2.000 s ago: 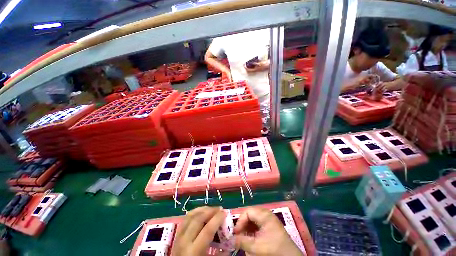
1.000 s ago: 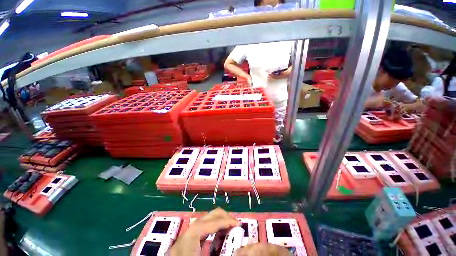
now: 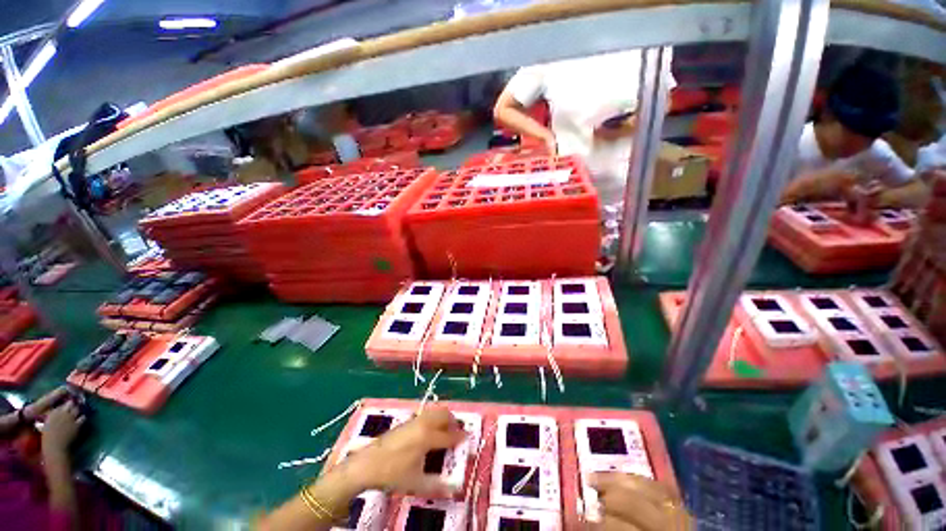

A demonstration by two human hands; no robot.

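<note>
The near pink foam tray (image 3: 669, 456) lies in front of me with rows of white device units, each with a dark square screen. My left hand (image 3: 410, 456), with gold bangles at the wrist, has its fingertips on a white unit (image 3: 458, 467) in the tray's second column. My right hand (image 3: 628, 503) is at the right column, low in the picture and partly cut off. Its fingertips are at a small white piece or unit edge beside the unit (image 3: 607, 441); I cannot tell if it grips it. A white cord (image 3: 524, 479) lies over the middle column.
Behind is another pink tray of units (image 3: 498, 358) with hanging cords. Tall red tray stacks (image 3: 508, 233) stand at the back. A metal post (image 3: 726, 207), dark parts tray (image 3: 747, 487) and pale blue carton (image 3: 842, 415) are right. Grey bags (image 3: 301, 332) lie left; another person's hands (image 3: 62, 425) show far left.
My hands have moved apart. The white unit held between them earlier is no longer raised; my left hand is now down on the tray. The view has shifted left, showing another person's hands.
</note>
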